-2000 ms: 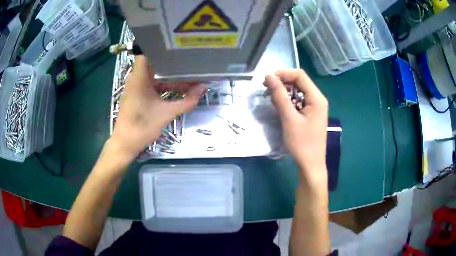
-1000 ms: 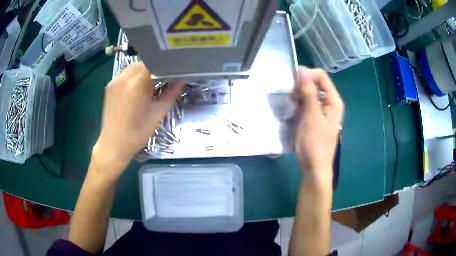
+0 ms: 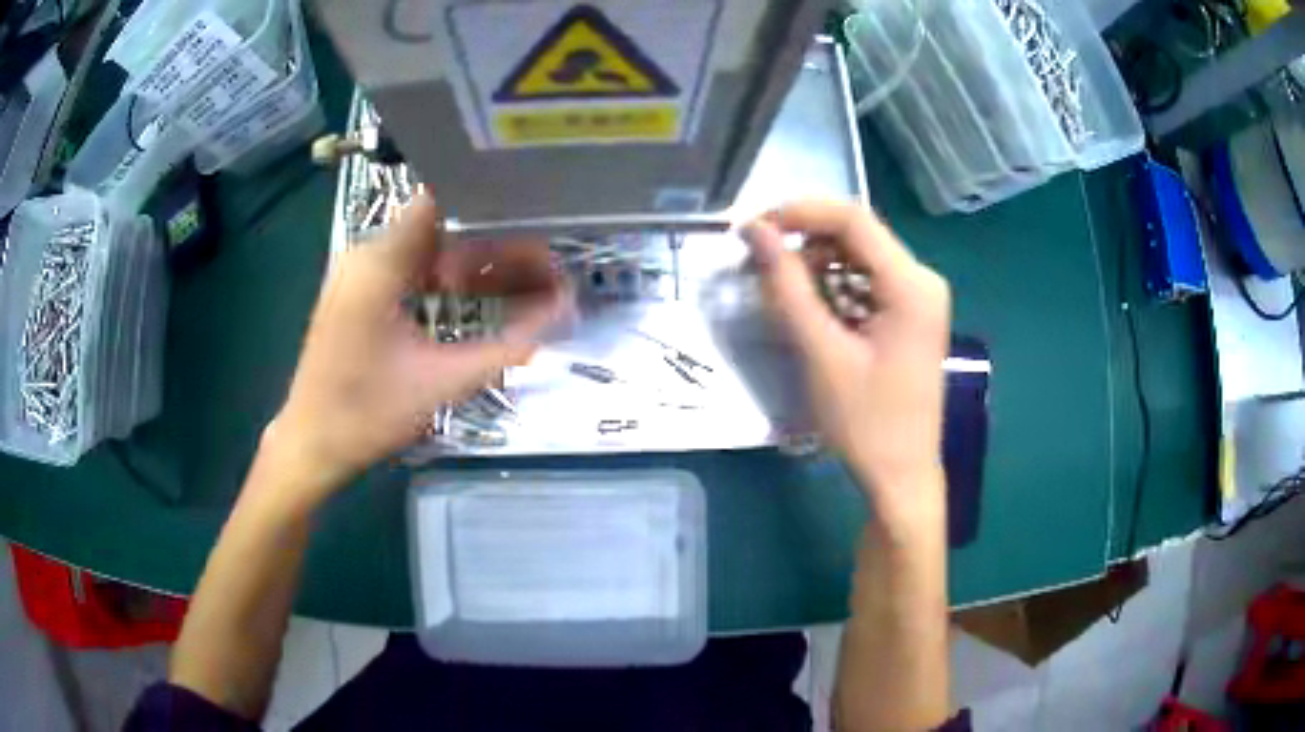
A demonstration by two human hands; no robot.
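My right hand (image 3: 866, 343) is curled around several metal pins (image 3: 844, 290) at the right side of the tray; thumb and forefinger meet near the press edge. My left hand (image 3: 379, 343), blurred, is over the left of the tray (image 3: 730, 408), thumb and fingers apart; I cannot tell whether it holds anything. A heap of silver pins (image 3: 480, 415) lies under and beside it. A few thin pins (image 3: 684, 369) lie singly on the tray. The grey fixture (image 3: 623, 275) shows partly under the press (image 3: 573, 179).
A clear shallow bin (image 3: 558, 639) stands at the bench's front. Bins of pins stand left (image 3: 57, 329) and upper right (image 3: 1052, 86). Labelled boxes (image 3: 215, 72) are upper left, with a brass fitting (image 3: 336, 147) nearby. A flat black rectangle (image 3: 966, 458) lies right of the tray.
Since one second ago my right hand has moved left from the tray's right rim to beside the press. My left hand has shifted slightly right. The view has shifted slightly.
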